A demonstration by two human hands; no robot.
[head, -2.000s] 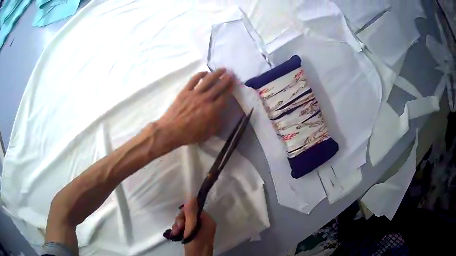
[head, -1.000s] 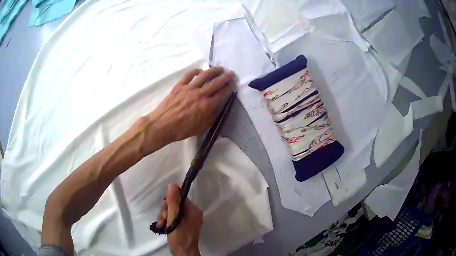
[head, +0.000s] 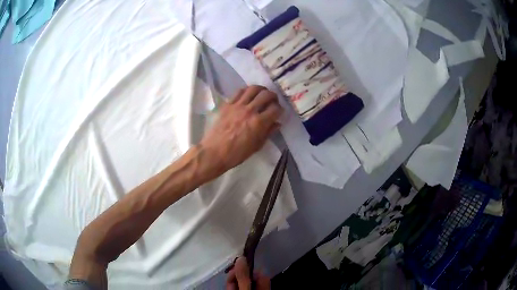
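My left hand [head: 241, 127], bare, lies back-up with curled fingers at the edge of the cream fabric [head: 73, 85], near the weight's lower left. Whether its fingertips pinch cloth is hidden. My right hand [head: 248, 276], at the bottom edge and partly cut off, holds dark tailor's shears [head: 265, 207]. The blades point up and look closed or nearly so, over the fabric's right edge. The wrapped pattern weight [head: 303, 73], with dark blue ends, lies tilted on white pattern pieces [head: 377, 62].
Cream offcuts [head: 425, 85] lie along the right side of the grey-blue table [head: 306, 212]. Turquoise scraps [head: 35, 18] are at the upper left. Below the table edge are a blue plastic basket [head: 453, 232] and heaped scraps [head: 368, 226].
The weight and pattern pieces appear higher and further left in view. The shears have come out from beside my left hand and moved right and down. The fabric near my left hand is now folded up.
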